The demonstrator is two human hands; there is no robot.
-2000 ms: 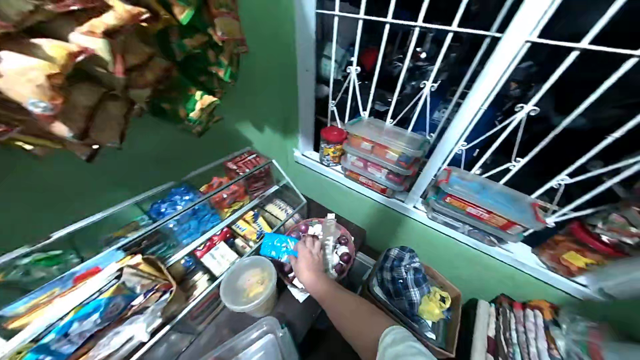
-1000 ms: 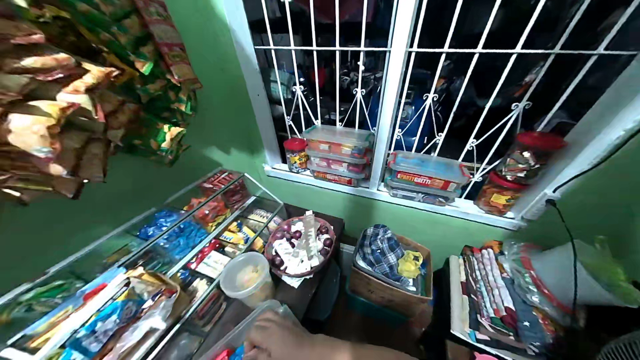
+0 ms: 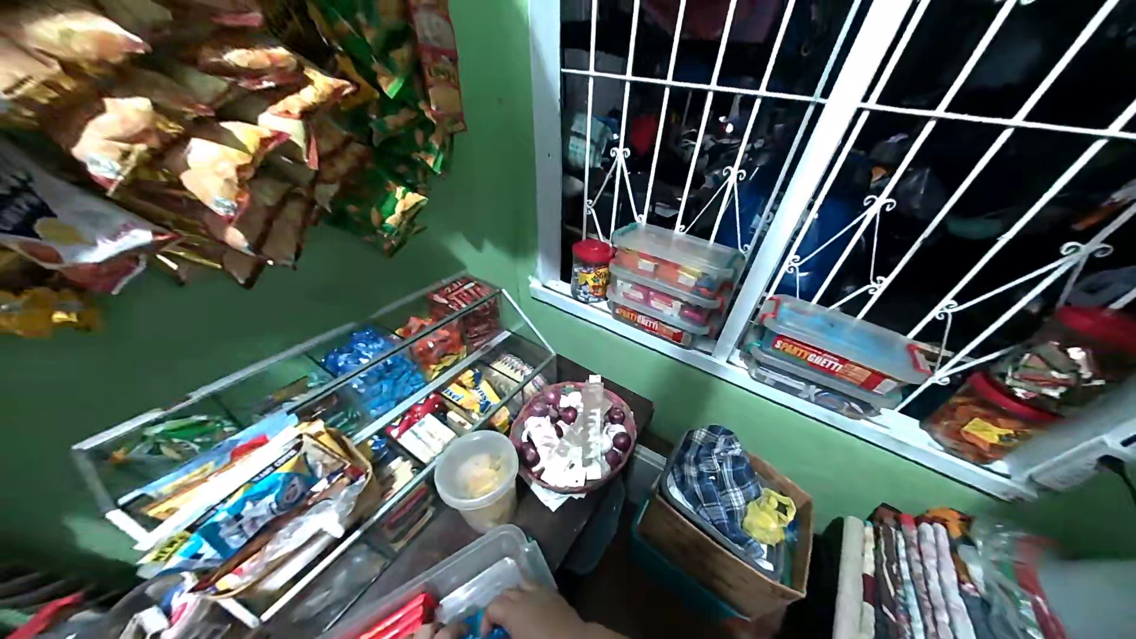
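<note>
At the bottom edge, my right hand reaches into a clear plastic container, its fingers curled on a blue packet. What look like fingertips of my left hand show on the packet's other side; the rest is out of frame. Red packets lie in the container beside them. Just behind stands a round translucent tub with pale contents. A pink basket beyond it holds red onions or similar round produce, white papers and a clear ruler-like strip.
A glass display case of packaged goods runs along the left. Snack bags hang above it. Lidded plastic boxes and jars line the barred window's sill. A cardboard box with plaid cloth stands at right.
My right hand was at the pink basket with a blue packet two seconds ago; it has moved down to the clear container. The view has shifted too.
</note>
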